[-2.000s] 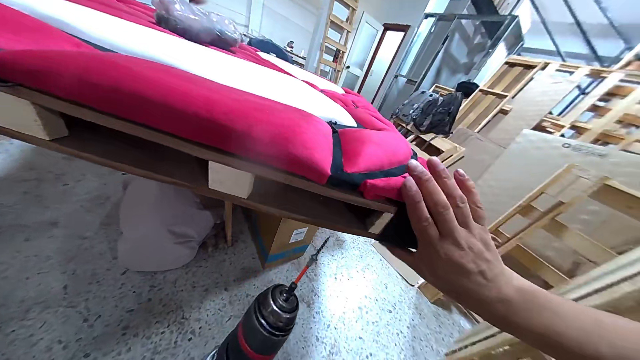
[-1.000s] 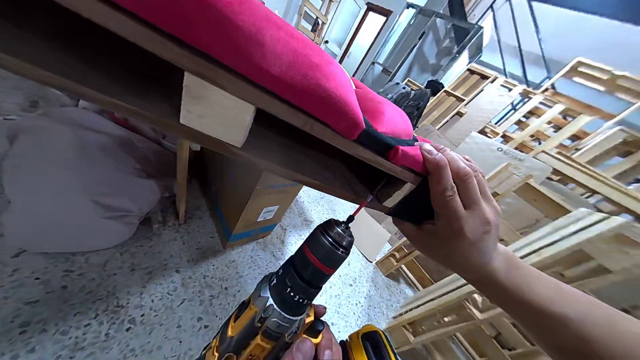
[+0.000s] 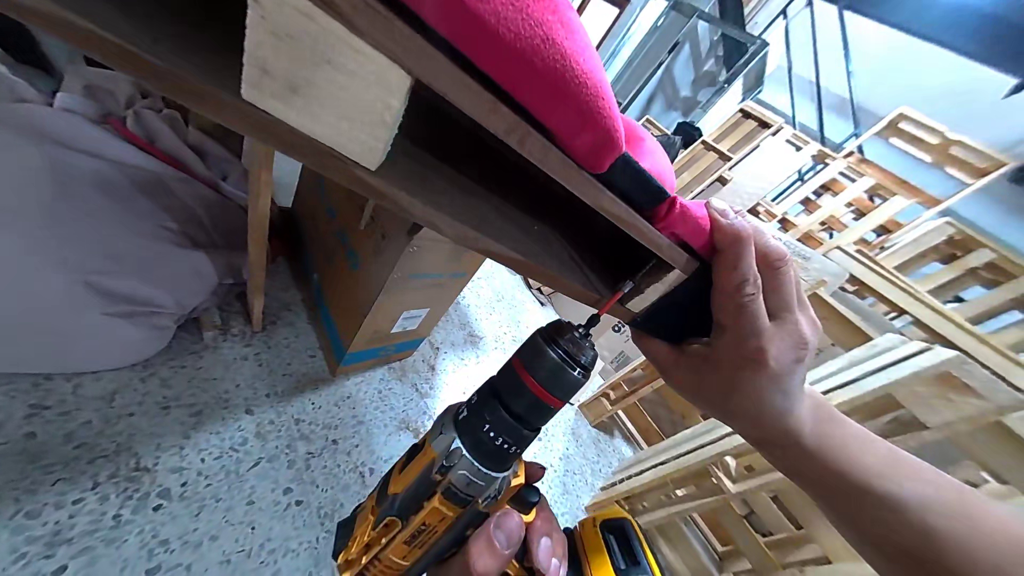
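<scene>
In my left hand (image 3: pixel 520 536) is a yellow and black cordless drill (image 3: pixel 512 400), pointed up and to the right. Its long red-shafted driver bit (image 3: pixel 614 300) reaches the open end of the wooden frame (image 3: pixel 480 232), beside a small end block (image 3: pixel 658 290). Whether the tip touches a screw cannot be told. My right hand (image 3: pixel 756 320) grips the frame's corner, fingers on the pink padded upholstery (image 3: pixel 552 80) and thumb lower down by a black piece (image 3: pixel 680 308). A black strip (image 3: pixel 634 182) crosses the padding near the fingers. A pale wood block (image 3: pixel 324 80) sits between the frame's two boards.
Below the frame, a cardboard box (image 3: pixel 376 280) stands on the speckled floor (image 3: pixel 200 448) beside a wooden leg (image 3: pixel 258 232). A pale cloth-covered bundle (image 3: pixel 104 232) lies at the left. Several bare wooden frames (image 3: pixel 920 280) are stacked at the right.
The drill has risen from below the frame, bringing its bit to the frame's end. My right hand stays at the corner. The view has moved closer.
</scene>
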